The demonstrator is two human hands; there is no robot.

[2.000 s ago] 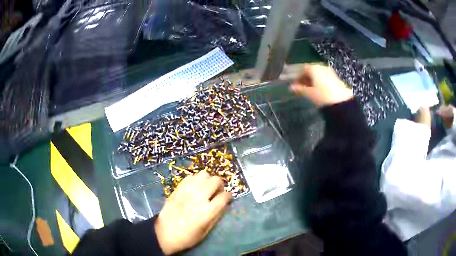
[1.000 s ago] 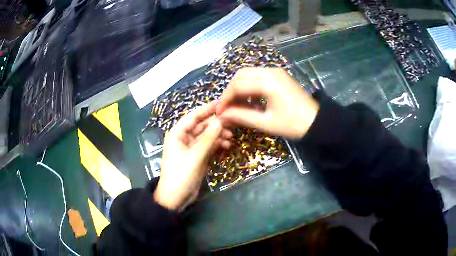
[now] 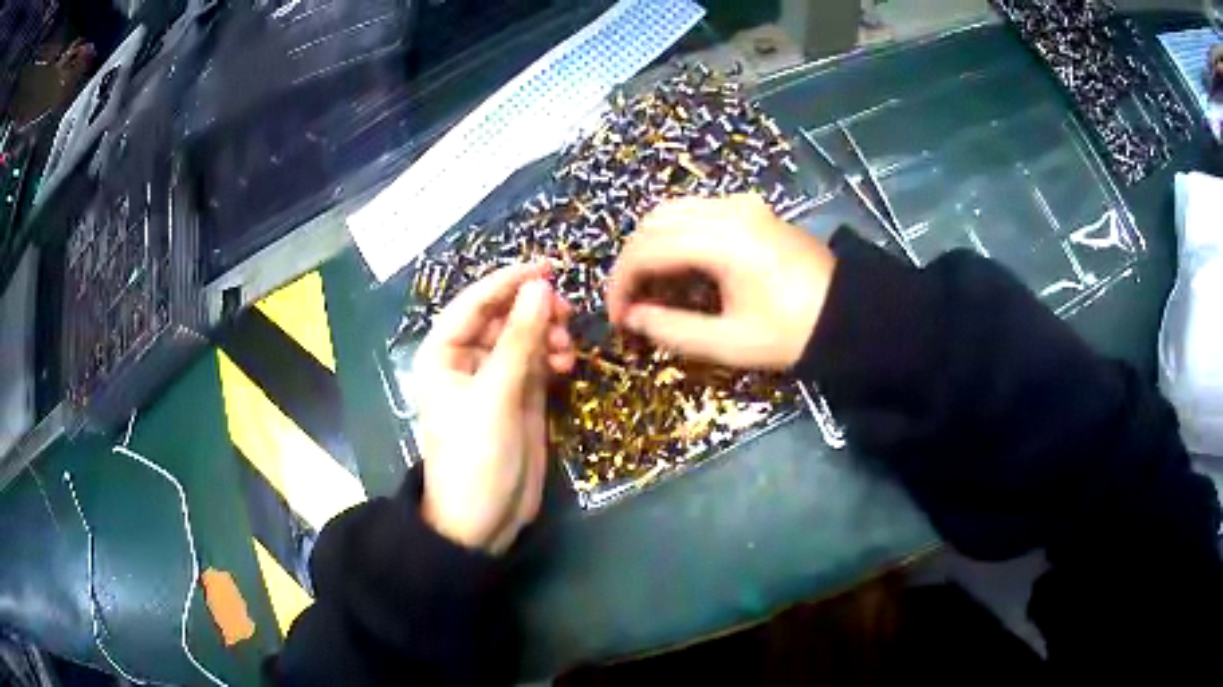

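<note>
My left hand (image 3: 490, 389) is bare, palm turned up, over the left part of the piles. Its thumb and fingertips are close together; any tiny part between them is too small to tell. My right hand (image 3: 724, 282) is just right of it, fingers curled and blurred, with a small gap between the two hands. Whether it holds a part is unclear. Small gold parts (image 3: 624, 423) lie below the hands in a clear tray (image 3: 697, 466). A wider pile of black-and-silver parts (image 3: 671, 134) lies behind, partly hidden by both hands.
A clear tray (image 3: 986, 188) lies right, with another dark parts pile (image 3: 1100, 81) beyond. A white printed strip (image 3: 510, 134) lies behind. Hazard tape (image 3: 288, 430), white cord (image 3: 181, 517) and an orange-brown scrap (image 3: 227, 607) are left. Another person's white sleeve (image 3: 1198, 322) shows right.
My hands came together over the piles from apart, my right hand from the upper right and my left from the gold pile. Since a second ago they have separated slightly. The view has shifted.
</note>
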